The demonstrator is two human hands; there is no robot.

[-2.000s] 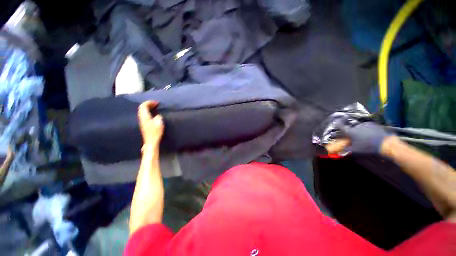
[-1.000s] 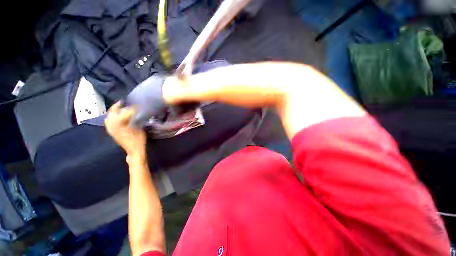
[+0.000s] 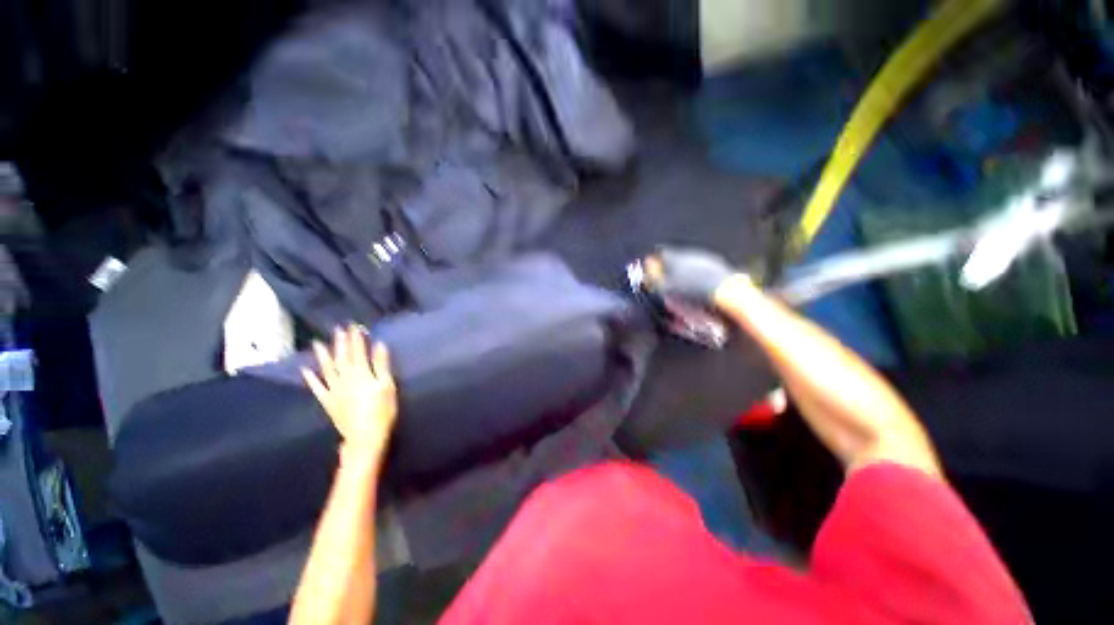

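The padded form (image 3: 220, 470) lies lengthwise in front of me, dark and rounded. A section of the dark jacket (image 3: 489, 330) is spread over its middle and right part, and the bulk is heaped behind it. My left hand (image 3: 354, 391) is bare and lies on the cloth with fingers spread, holding nothing. My right hand (image 3: 694, 276), in a grey glove, holds the steam iron (image 3: 691, 320) to the right of the form. The iron is blurred and partly hidden by the hand. Small shiny cuff buttons (image 3: 387, 249) show on the heaped jacket.
A yellow hose (image 3: 861, 134) hangs at the upper right. A whitish hose (image 3: 892, 254) runs right from the iron. A red-edged dark spot (image 3: 764, 410) is at the table's right end. Green cloth (image 3: 965, 287) lies at right. A white pointed piece (image 3: 255, 327) stands behind the form.
Since one second ago, my right hand and the iron have moved right, off the form. My left hand has spread its fingers flat on the cloth. The camera view has shifted.
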